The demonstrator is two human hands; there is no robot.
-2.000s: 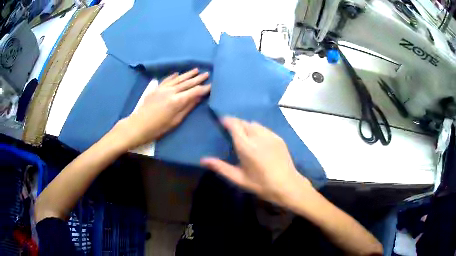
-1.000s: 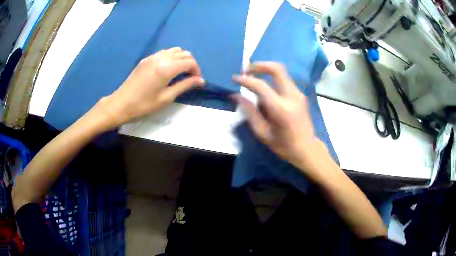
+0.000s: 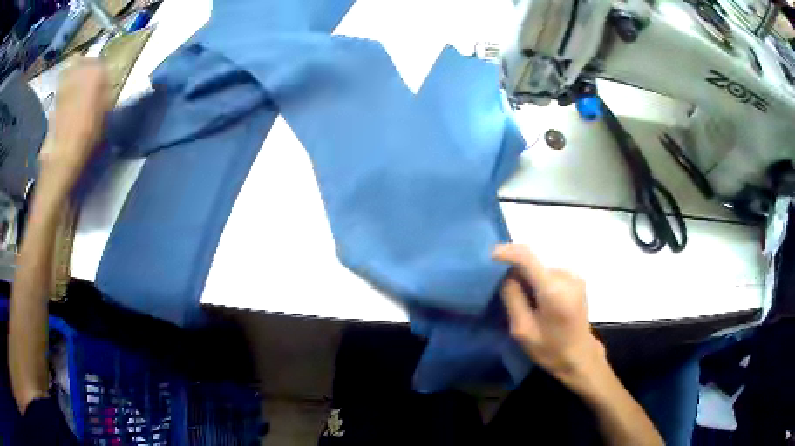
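A blue fabric panel (image 3: 392,183) lies across the white table, its lower right part hanging over the front edge. My right hand (image 3: 549,305) pinches its lower right edge at the table front. My left hand (image 3: 83,109) is blurred at the far left, beside a darker bunched part of the cloth (image 3: 187,109); the blur hides whether its fingers hold it. A long blue piece (image 3: 170,226) lies at the left and reaches the front edge.
The sewing machine (image 3: 689,87) stands at the right, with a blue knob (image 3: 589,107) near its needle area. Black shears (image 3: 649,196) and slim dark snips (image 3: 687,164) lie on its bed. A blue basket (image 3: 122,383) is below left.
My left hand has moved far left from the table's middle. My right hand has moved right and down to the front edge. The cloth is spread out, with bare table showing between pieces.
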